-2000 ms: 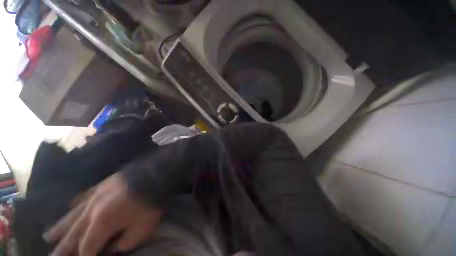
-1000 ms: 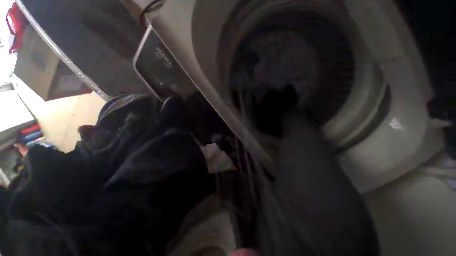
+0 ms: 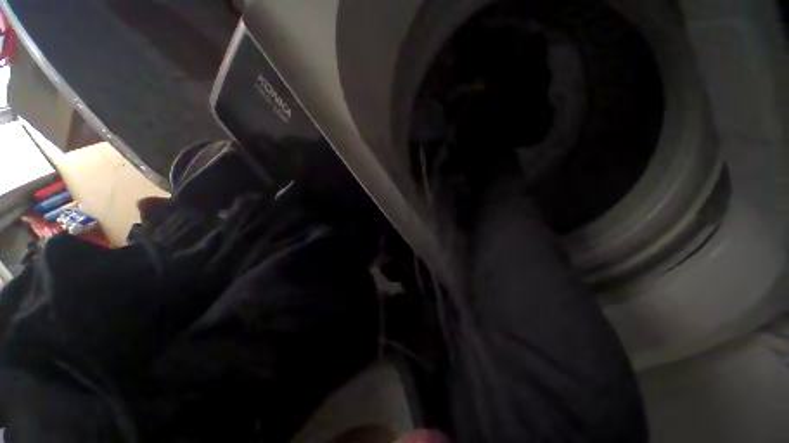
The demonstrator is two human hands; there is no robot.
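The pale washing machine (image 3: 381,78) lies at the upper right, with its round drum opening (image 3: 606,173) facing me. A dark grey sleeve (image 3: 545,320), apparently my right arm, reaches into the opening. My right hand is hidden in the dark drum. Dark cloth (image 3: 510,86) shows inside the drum, around the sleeve's far end. A large heap of black clothes (image 3: 216,311) fills the lower left, seemingly over my left arm. My left hand is hidden. A small blurred pink patch of skin at the bottom edge cannot be told.
The dark control panel (image 3: 268,95) runs along the machine's left edge. A dark surface with a pale metal edge (image 3: 95,121) is at the upper left. Beyond it are a brown box (image 3: 39,99), a tan board (image 3: 108,186) and small red and blue items (image 3: 56,208).
The view has moved closer to the drum. The hand seen at the lower left two seconds ago is now hidden. The sleeve now reaches into the drum, and the dark cloth inside shows higher up.
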